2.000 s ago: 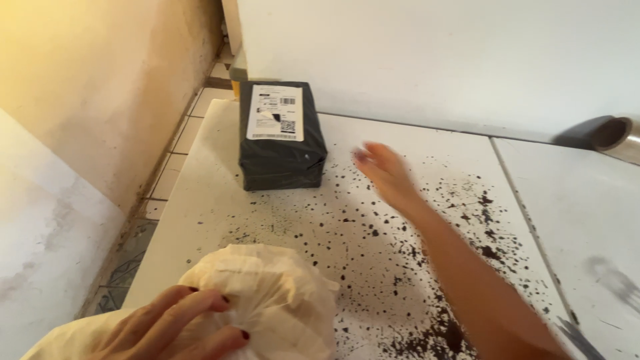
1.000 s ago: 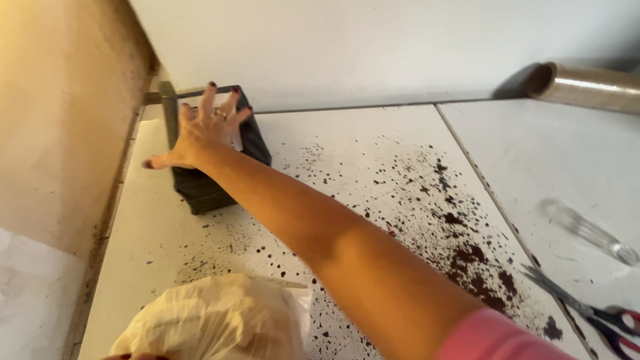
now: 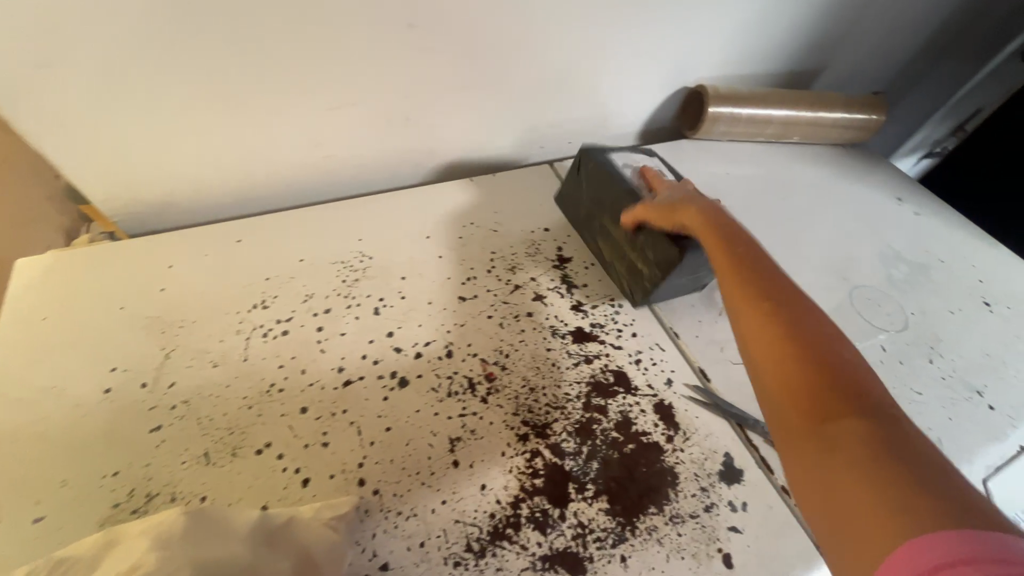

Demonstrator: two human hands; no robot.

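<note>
My right hand (image 3: pixel 668 206) grips a package wrapped in dark plastic (image 3: pixel 612 228) from above, near the white label on its top. The package is tilted across the seam between two white tabletop panels (image 3: pixel 264 264). At the bottom left lies part of a cream-coloured bag or cloth (image 3: pixel 192 544). My left hand is out of view. Scissors (image 3: pixel 724 412) lie by the seam with their blades spread, their handles hidden by my right forearm.
A roll of clear plastic film (image 3: pixel 792 114) lies against the wall at the back right. Dark stains and specks (image 3: pixel 632 472) cover much of the near tabletop. A white wall (image 3: pixel 360 96) borders the back edge.
My right hand has taken hold of the package and moved it from the table's back left to the right, over the seam. My left hand has left view. The view has swung right.
</note>
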